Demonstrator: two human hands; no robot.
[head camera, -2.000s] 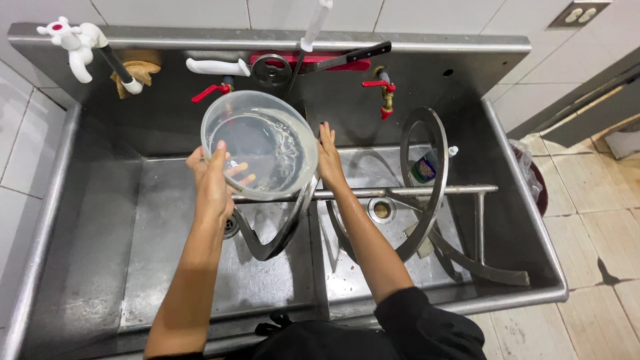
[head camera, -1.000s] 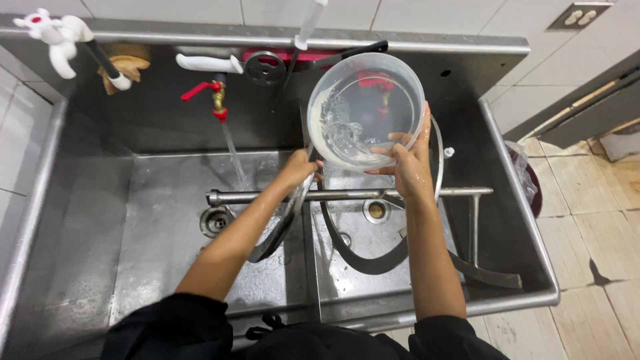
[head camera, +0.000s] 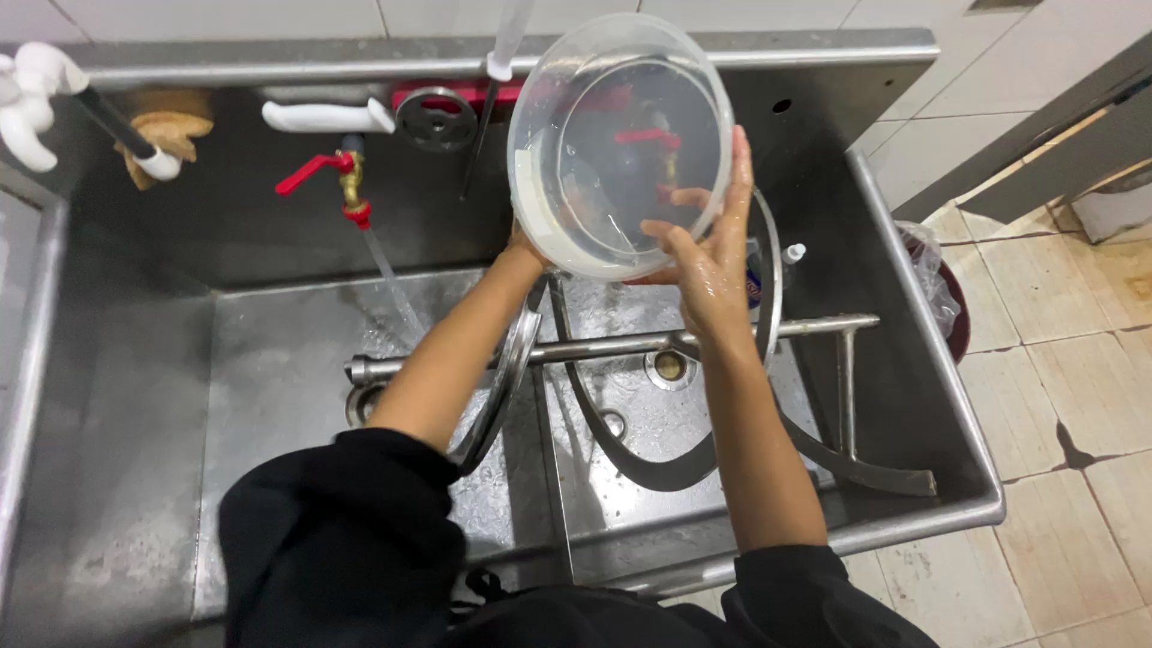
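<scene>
A round clear plastic tub (head camera: 630, 162), tilted with its open mouth toward me, is held above the right half of the sink. My right hand (head camera: 715, 234) grips its right rim, with fingers reaching inside. At the tub's lower left side is my left hand (head camera: 529, 245), mostly hidden behind the wall. Below both hands, a metal spiral mixing ribbon on a shaft (head camera: 612, 346) lies across the sink divider. Water runs from the red-handled brass tap (head camera: 353, 184) into the left basin.
On the sink's back wall are a white-handled tool (head camera: 326, 117), a red holder and a metal disc (head camera: 436, 119). A white tap (head camera: 31, 99) stands at the left. A bottle with a white cap (head camera: 794, 254) is behind the ribbon. A lined bin (head camera: 945, 288) stands right of the sink.
Two seconds ago the tub was over the left basin; it moved right, then its mouth tilted further toward me. Water now flows from the left tap, first seen running one second ago.
</scene>
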